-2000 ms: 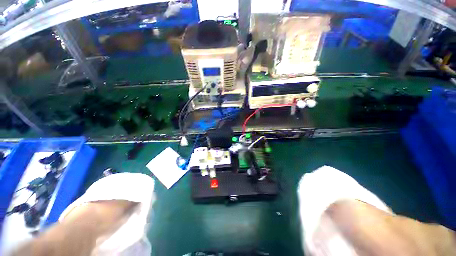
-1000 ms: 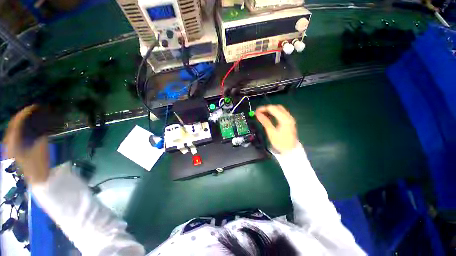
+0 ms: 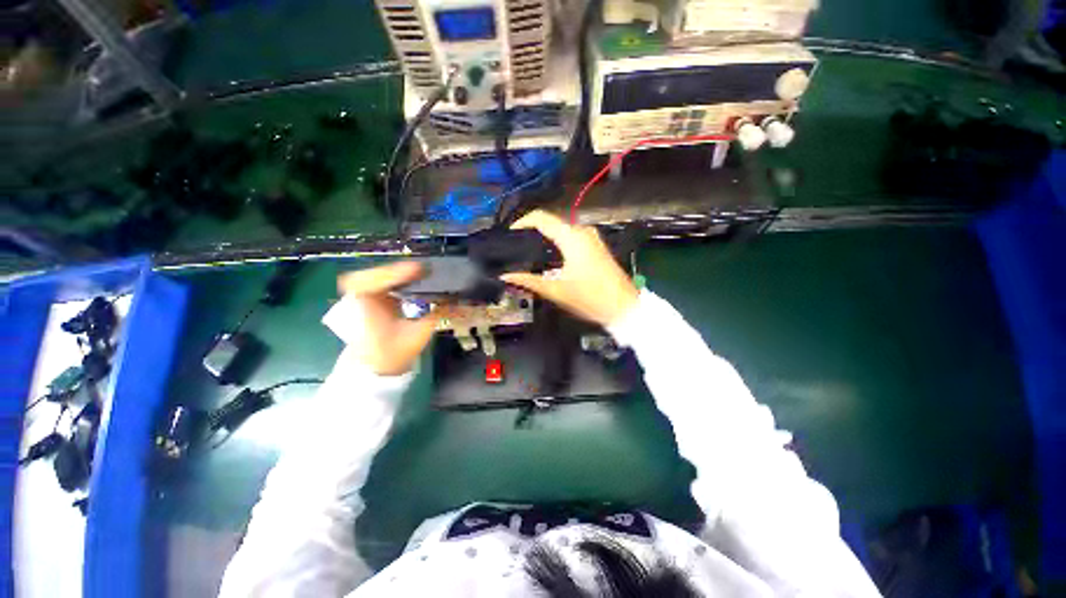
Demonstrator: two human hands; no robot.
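Observation:
My left hand (image 3: 395,321) holds a black power adapter (image 3: 442,278) above the white mains test socket (image 3: 512,312). My right hand (image 3: 575,271) is just right of it, its fingers around a dark bundle (image 3: 510,248) that looks like the adapter's cable; blur hides the exact grip. The black test fixture base (image 3: 462,386) lies below, with a red rocker switch (image 3: 493,371) at its front. A black cable hangs over the right part of the fixture. My hands and the cable hide most of the test circuit board.
A beige AC power source (image 3: 526,53) and a bench meter (image 3: 701,99) stand behind, with a red lead (image 3: 596,187) and blue wire (image 3: 468,204). A blue bin (image 3: 123,386) with adapters is at left, another (image 3: 1035,350) at right. Loose adapters (image 3: 225,355) lie beside the left bin.
My left hand has come from the far left to the fixture with an adapter. My right hand has moved from the board's right side to the adapter and closed on the dark bundle.

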